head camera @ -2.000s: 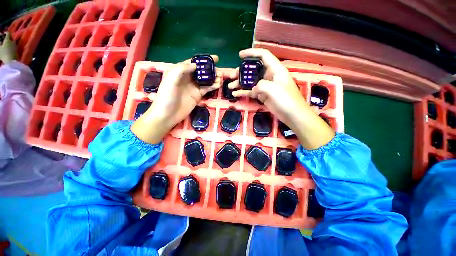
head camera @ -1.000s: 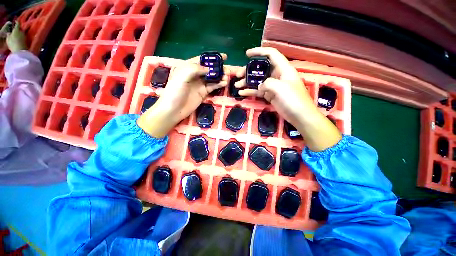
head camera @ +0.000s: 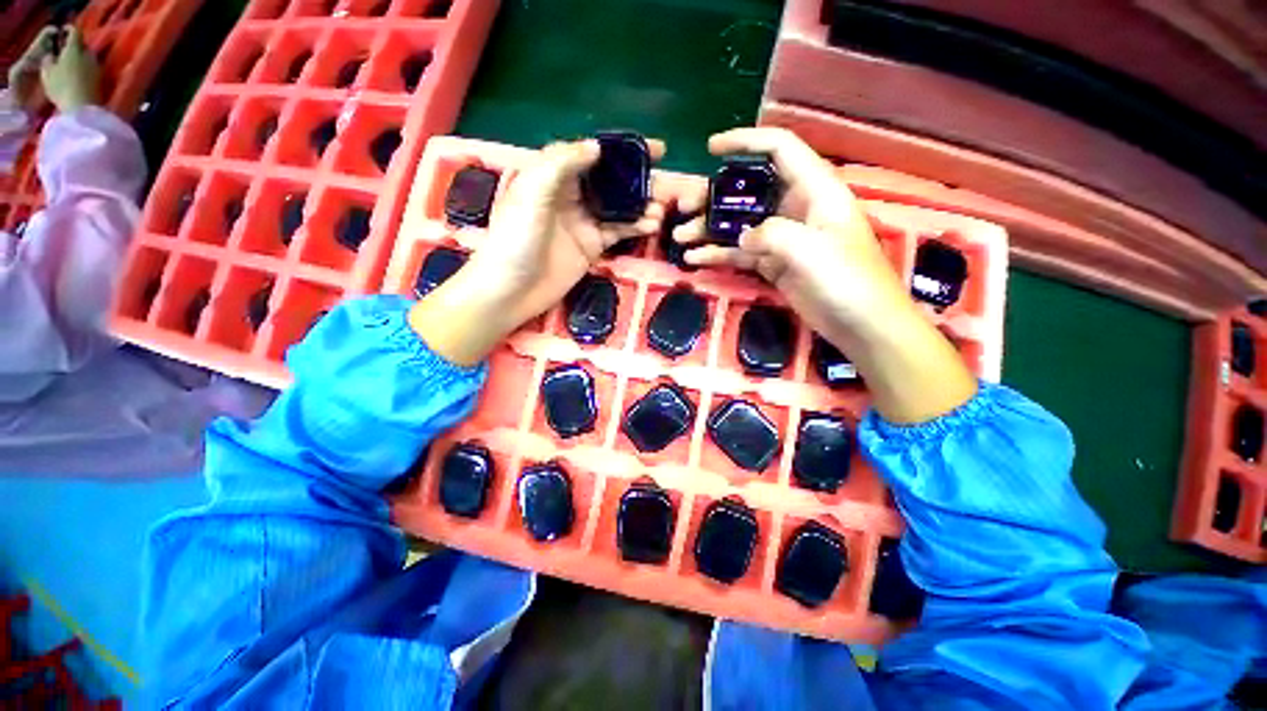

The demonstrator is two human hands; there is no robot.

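My left hand (head camera: 535, 236) holds a black smartwatch body (head camera: 618, 178) upright above the tray's far edge; its screen looks dark. My right hand (head camera: 813, 229) holds a second smartwatch body (head camera: 741, 199) beside it, not touching; its screen is lit with small white and pinkish marks, too small to read. The thumb lies at its lower edge. Below them lies a pink-red foam tray (head camera: 625, 588) with a grid of square pockets. Most visible pockets hold a dark watch body; one pocket at the left (head camera: 503, 399) is empty. My hands and forearms hide some pockets.
Another foam tray (head camera: 278, 181) lies at the left on the green bench (head camera: 611, 70). Thick stacked foam trays (head camera: 917, 153) stand at the far right. Part of a foam tray (head camera: 1206, 431) shows at the right edge. Another person's pale purple sleeve (head camera: 86, 174) and hands are at far left.
The left watch's screen has gone from a lit text list to dark. The right watch's list has been replaced by a different lit display. The view has shifted, so everything appears further right.
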